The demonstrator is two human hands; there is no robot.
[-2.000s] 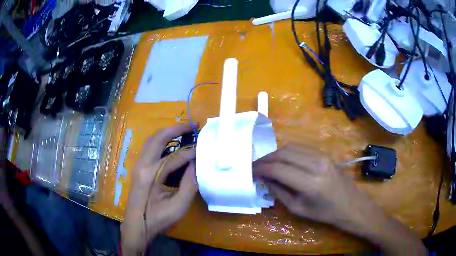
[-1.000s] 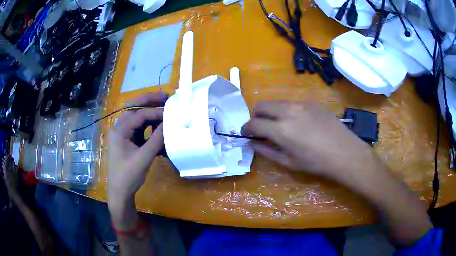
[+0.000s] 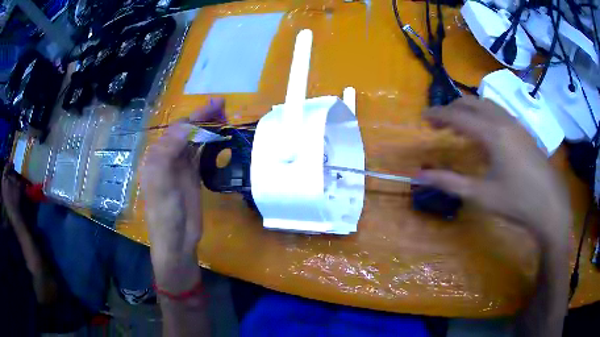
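The white camera housing (image 3: 289, 168) stands upright on the orange bench, two antennas up, its open side facing right. Its black bracket part (image 3: 227, 164) sticks out at the left. My left hand (image 3: 174, 164) is beside the bracket, blurred, with thin dark wires (image 3: 141, 126) between its fingers. A pale rod (image 3: 388, 176) reaches from the housing's open side to a blocky black handle (image 3: 435, 201). My right hand (image 3: 493, 161) is over the handle, blurred, its thumb and fingers spread; whether it grips the handle cannot be told. The rod's tip is not clear.
Clear trays (image 3: 82, 158) and dark camera modules (image 3: 118, 85) are at left. A pale flat sheet (image 3: 235, 54) lies behind the housing. White rear covers (image 3: 523, 108) with black cables (image 3: 441, 85) are at back right. Another person's arm (image 3: 23, 230) shows at the left edge.
My right hand has left the dark wire at the open side and moved right to the tool. The tool is now nearer the housing, its rod reaching the opening. The view has also shifted.
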